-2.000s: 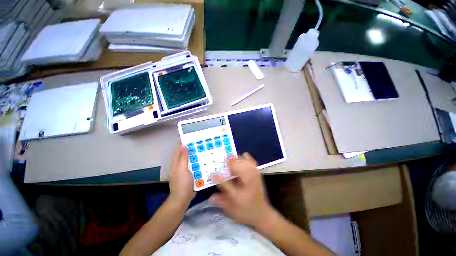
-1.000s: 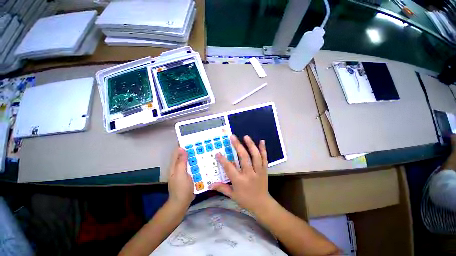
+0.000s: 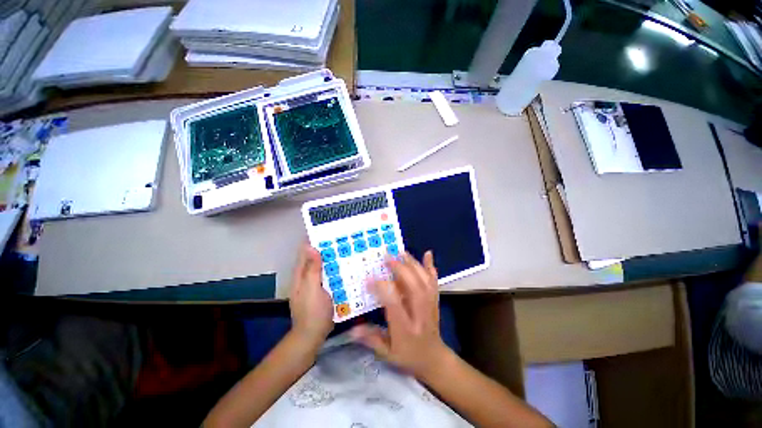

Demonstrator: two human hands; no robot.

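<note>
An assembled calculator with writing tablet [image 3: 355, 266] lies tilted at the bench's front edge, blue and white keys on the left, dark panel on the right. Its grey display is filled with dark digits. My left hand [image 3: 312, 294] holds its lower left edge. My right hand [image 3: 408, 313] is over the lower right keys, fingers spread and slightly blurred, gripping nothing; whether a fingertip touches a key cannot be told. A stack of open calculator halves [image 3: 224, 197] with two green circuit boards stands behind to the left.
A closed white unit [image 3: 100, 171] lies left, with piles of white slabs [image 3: 255, 21] behind. A stylus [image 3: 428, 154], small white block [image 3: 444, 109] and squeeze bottle [image 3: 529, 78] are behind. Cardboard sheets [image 3: 652, 213] bear another unit [image 3: 608, 138]. A cardboard box [image 3: 597, 322] is below. A person's arm [image 3: 744, 313] shows right.
The display went from nearly blank to filled with digits. My right hand moved over the keys, its fingers now more bent and lifted. My left hand keeps its hold. The view shifted slightly.
</note>
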